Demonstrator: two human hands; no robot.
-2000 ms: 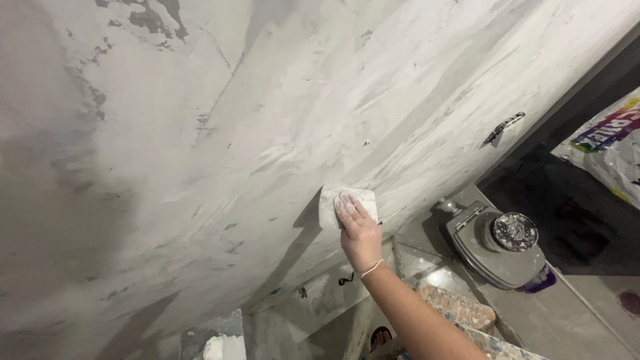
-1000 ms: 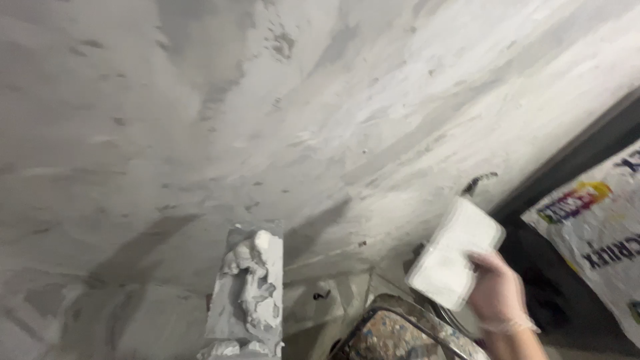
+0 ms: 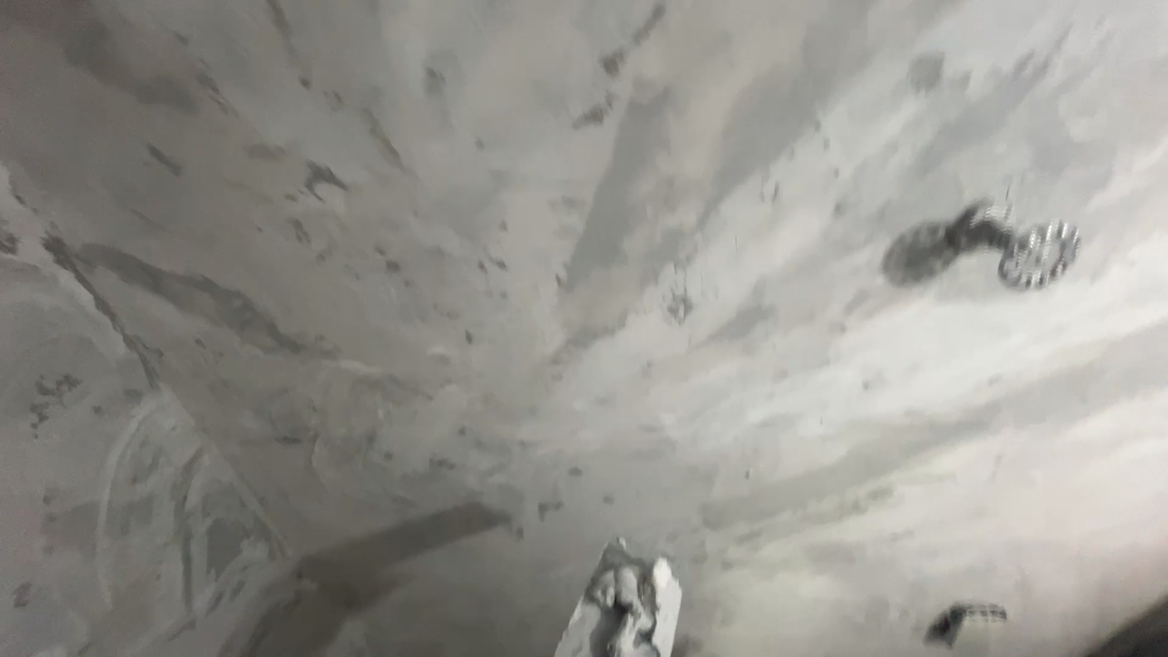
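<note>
A flat plasterer's tool [image 3: 671, 607] heaped with wet grey-white plaster rises into the bottom of the head view, right of the middle. Its lower part and whatever holds it are cut off by the frame edge. Behind it, the plastered wall [image 3: 511, 392] fills most of the view, patchy grey and white with streaks and small dark pits. Neither my left hand nor my right hand shows. The white rectangular spreader is out of sight as well.
A dark fitting with a round, ridged end [image 3: 1038, 255] sticks out of the wall at the upper right. Another dark fitting [image 3: 967, 620] juts out at the lower right. A wall corner [image 3: 196, 429] runs down the left side. The picture is blurred.
The right hand with the white spreader has gone out of view, as have the bucket and the printed bag. The view has swung well up the wall. The plaster-loaded tool remains at the bottom.
</note>
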